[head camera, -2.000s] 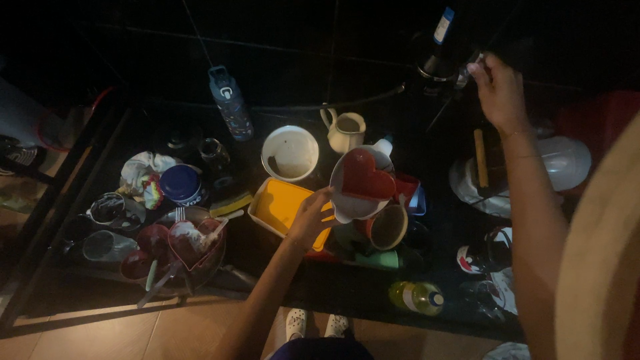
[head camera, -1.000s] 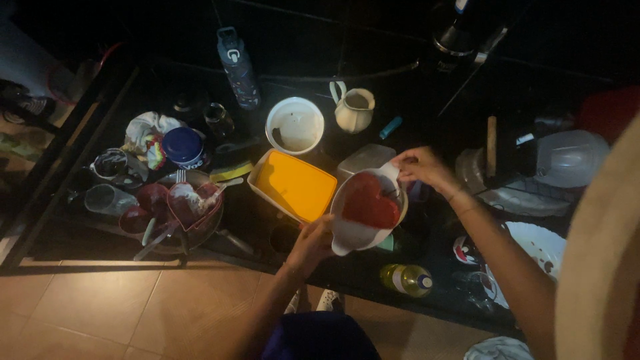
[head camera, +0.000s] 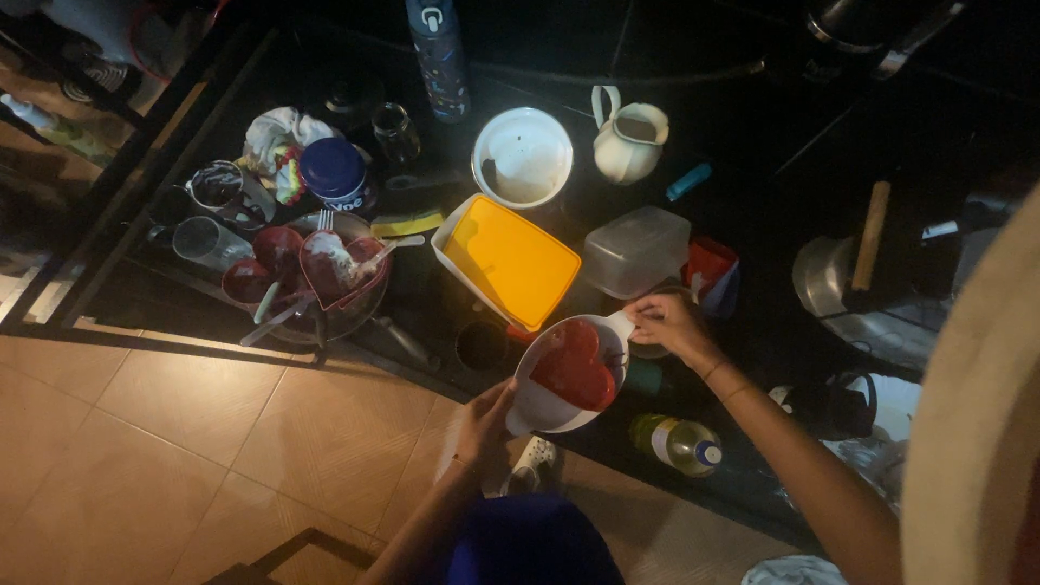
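My left hand (head camera: 486, 418) holds the lower left handle of a white two-handled dish (head camera: 561, 418). By the opposite handle, at the upper right, my right hand (head camera: 668, 327) grips the same dish. A red heart-shaped bowl (head camera: 575, 366) lies inside it. Just beyond the dish is a white container with a yellow lid (head camera: 513, 260). A clear plastic container (head camera: 638, 250) stands behind my right hand, beside a red item (head camera: 712, 268). Farther back are a white round bowl (head camera: 522, 154) and a cream pitcher (head camera: 631, 145).
Left on the dark counter stand a pan with red heart-shaped bowls (head camera: 343, 272) and cutlery, a glass (head camera: 210, 244), a blue-lidded jar (head camera: 334, 169) and a yellow sponge (head camera: 408, 223). A water bottle (head camera: 439, 61) stands behind. A yellow-green liquid bottle (head camera: 676, 444) lies near the front edge.
My right hand has come down from the faucet area to the dish's right handle. The dish with the red bowl has moved toward the counter's front edge, uncovering the clear container.
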